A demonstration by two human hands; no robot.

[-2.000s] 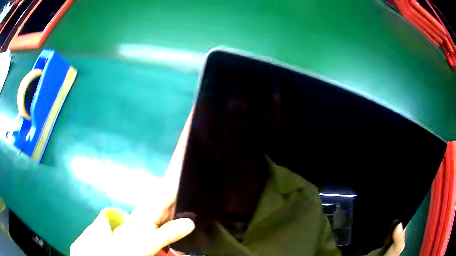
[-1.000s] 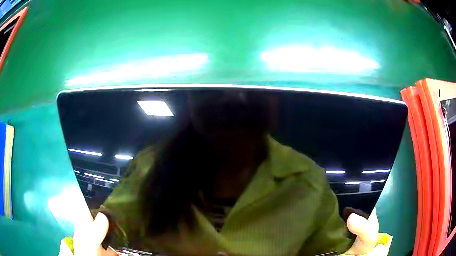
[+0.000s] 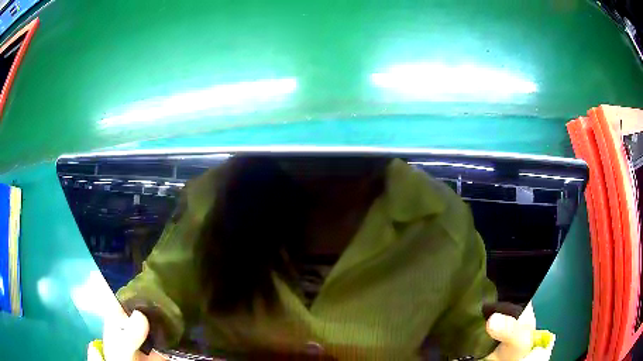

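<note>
A laptop screen assembly (image 3: 317,247) with a glossy black front faces me, its long far edge running across the middle of the view. The front mirrors a yellow-green garment and ceiling lights. My left hand (image 3: 127,335) grips its near left corner, thumb on the front. My right hand (image 3: 513,335) grips its near right corner, thumb on the front. The fingers behind the panel are hidden. The panel's near edge is partly cut off by the bottom of the picture.
Red-orange foam trays (image 3: 612,233) are stacked at the right, close to the panel's right corner. A blue and yellow tape dispenser (image 3: 10,250) is cut off at the left edge. Another red-orange tray (image 3: 15,60) shows at upper left. The shiny green bench (image 3: 331,42) lies beyond.
Two seconds ago the panel was slanted at the right; it is now level and centred, held at both near corners. Over the last second its far edge has tilted nearer to me.
</note>
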